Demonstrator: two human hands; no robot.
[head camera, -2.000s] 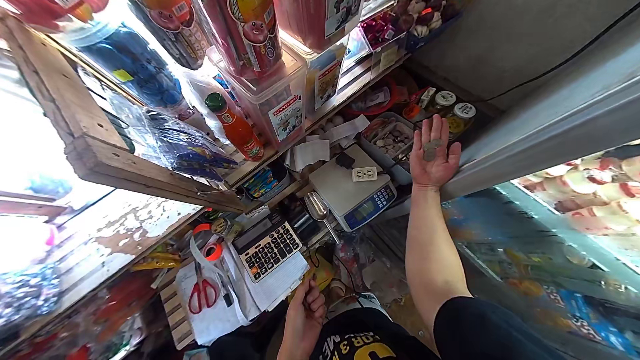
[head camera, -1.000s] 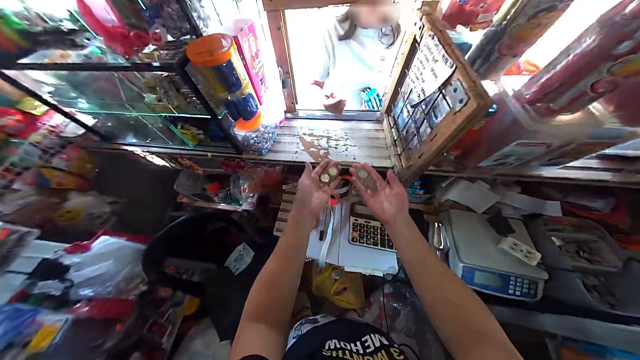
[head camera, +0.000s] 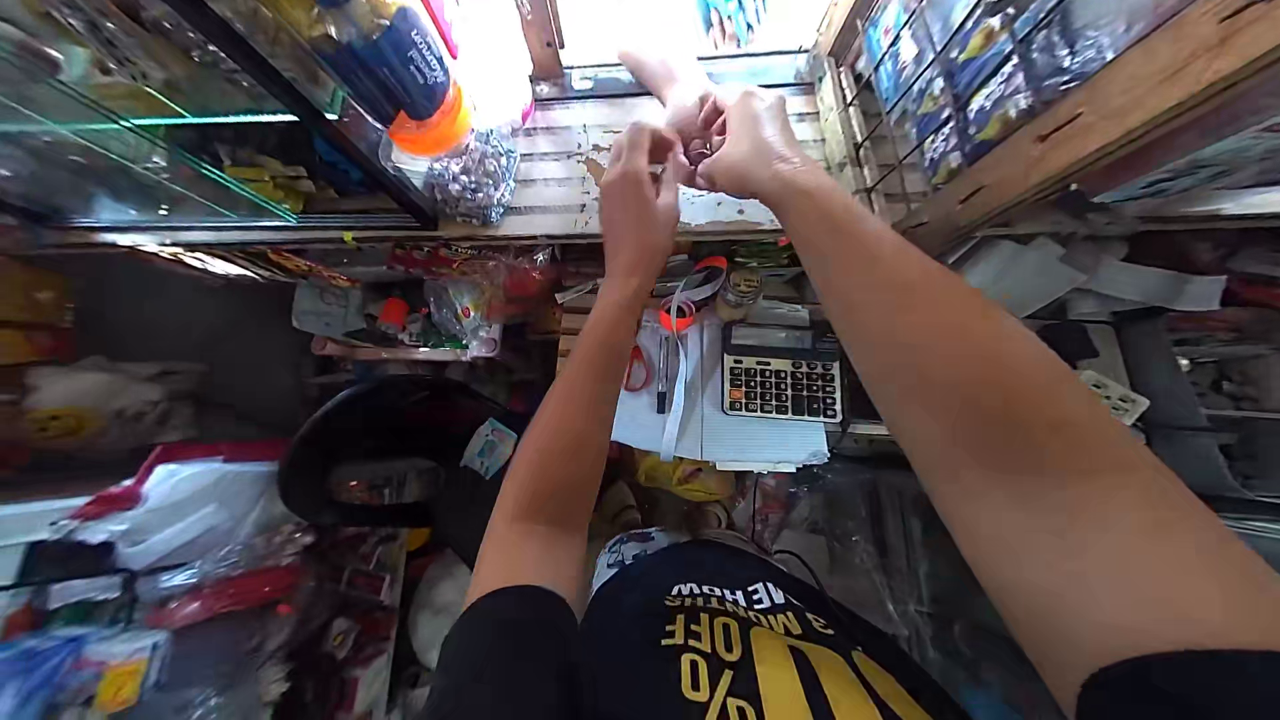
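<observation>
Both my hands reach over the worn wooden counter ledge (head camera: 560, 185) at the window. My right hand (head camera: 750, 145) has its fingers bent over several coins (head camera: 700, 150). Beside it on the left, my left hand (head camera: 645, 180) has thumb and fingers curled close together near the coins; whether it pinches one is hidden. Another person's hand (head camera: 675, 85) reaches in from the window and meets my fingers around the coins. Below the ledge lie a calculator (head camera: 783, 375), an open lined notebook (head camera: 760, 435), a pen (head camera: 662, 375) and red-handled scissors (head camera: 637, 370).
An orange-lidded plastic jar (head camera: 430, 120) and a bag of small wrapped items (head camera: 480, 175) stand at the ledge's left. A wire rack in a wooden frame (head camera: 1060, 110) borders the right. A black chair (head camera: 380, 450) is at lower left.
My hands, earlier apart with palms up and coins in both, have moved together over the ledge. The other person's hand now reaches to them. The view has turned since the oldest frame.
</observation>
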